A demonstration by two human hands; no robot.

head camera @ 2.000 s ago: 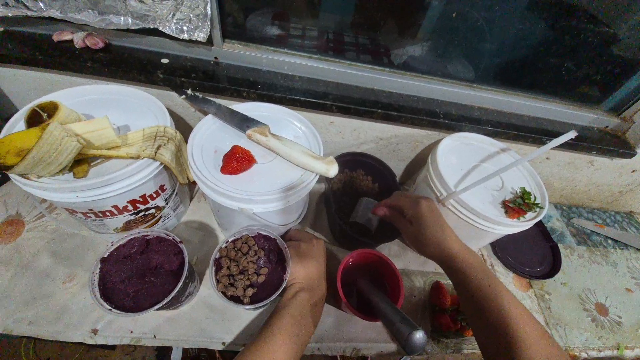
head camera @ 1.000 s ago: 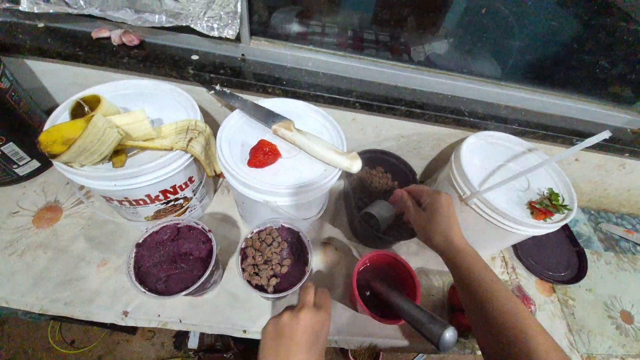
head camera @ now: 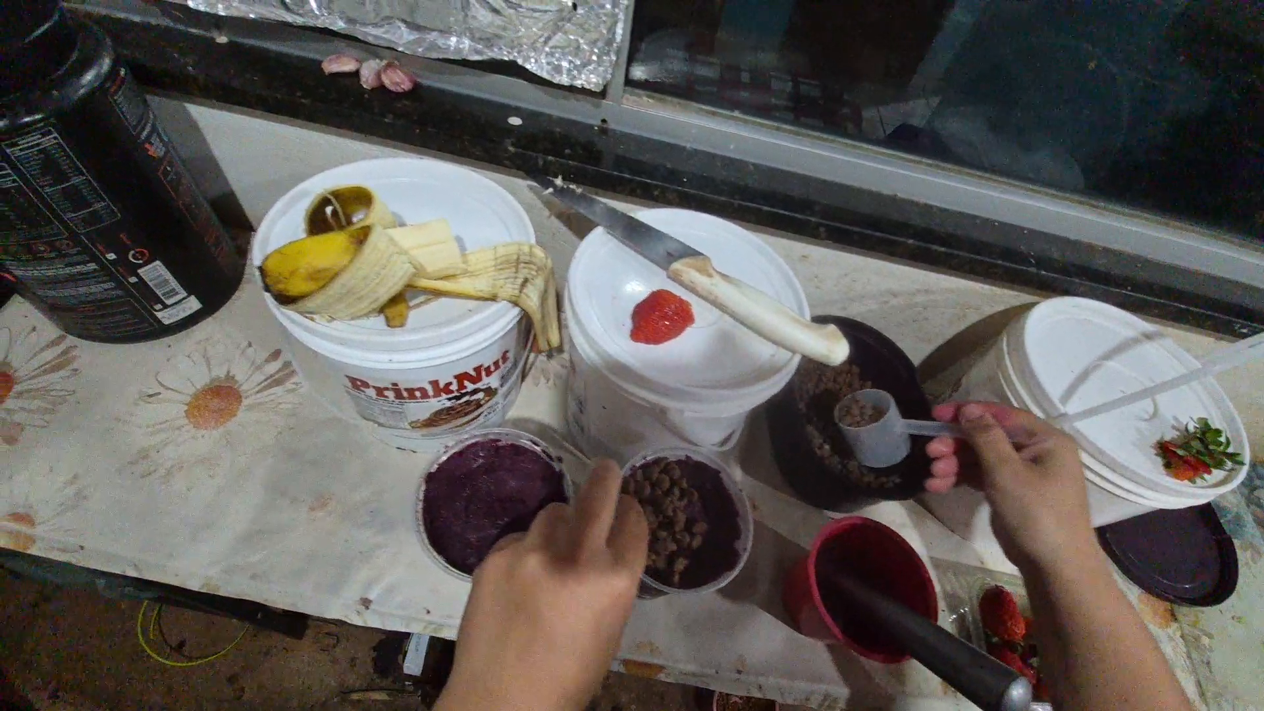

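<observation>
My right hand point(head camera: 1017, 469) grips the handle of a clear plastic measuring scoop point(head camera: 876, 434). Brown pieces lie in the scoop, which is over a dark tub point(head camera: 790, 464) holding more of them. My left hand point(head camera: 568, 583) is at two clear cups of dark purple paste, its fingers between them and partly covering both; whether it grips either cannot be told. The left cup point(head camera: 494, 499) has a bare purple surface. Brown pieces top the left part of the right cup point(head camera: 716, 513). Near the tub stands a red cup point(head camera: 874, 592) with a black-handled utensil point(head camera: 928, 642) leaning in it.
Behind the cups stand white lidded buckets, one bearing a banana with its peel point(head camera: 365, 257), another a knife point(head camera: 711, 276) and a strawberry piece point(head camera: 662, 316). A third lid point(head camera: 1116, 365) holds strawberry tops. Strawberries point(head camera: 1002, 612) lie front right; a black jar point(head camera: 109, 197) stands left.
My left hand has moved left from the right cup's side to between the two cups. The scoop has been raised from lower in the dark tub and now visibly holds brown pieces. The view has shifted.
</observation>
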